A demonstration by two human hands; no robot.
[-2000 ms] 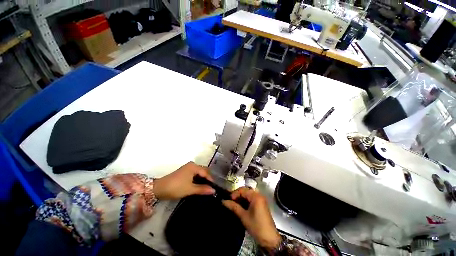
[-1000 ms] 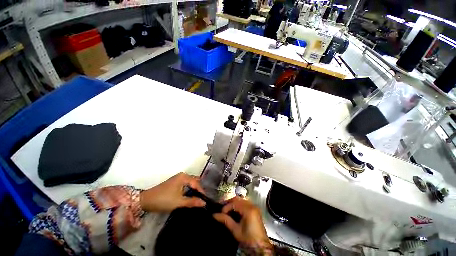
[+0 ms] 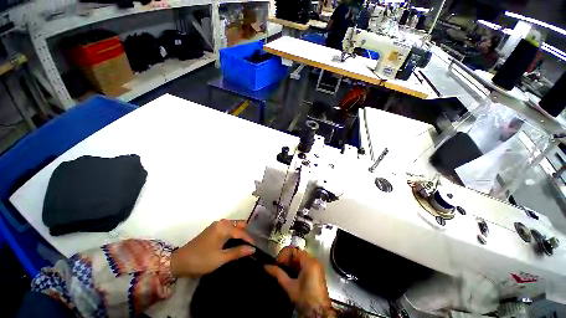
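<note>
A black workpiece [image 3: 242,287] lies in front of the machine's presser foot area, its lower part cut off by the bottom edge. My left hand [image 3: 214,249] pinches its upper edge from the left. My right hand [image 3: 302,279] holds the edge at the right, close to the presser foot [image 3: 296,241], which is partly hidden by my fingers. The white sewing machine [image 3: 397,217] reaches from the centre to the right. A neat stack of charcoal cut panels [image 3: 93,192] lies on the white table [image 3: 186,149] at the left.
Another black piece [image 3: 372,264] lies under the machine arm. A blue bin [image 3: 74,133] flanks the table at the left. A blue bin [image 3: 253,67] and a second sewing machine [image 3: 381,53] stand behind. Black thread cones [image 3: 516,64] and a clear plastic bag [image 3: 496,146] are upper right.
The view has shifted, so the machine sits further left than two seconds ago. My left hand's fingers have flattened over the fabric edge. Both hands remain on the workpiece.
</note>
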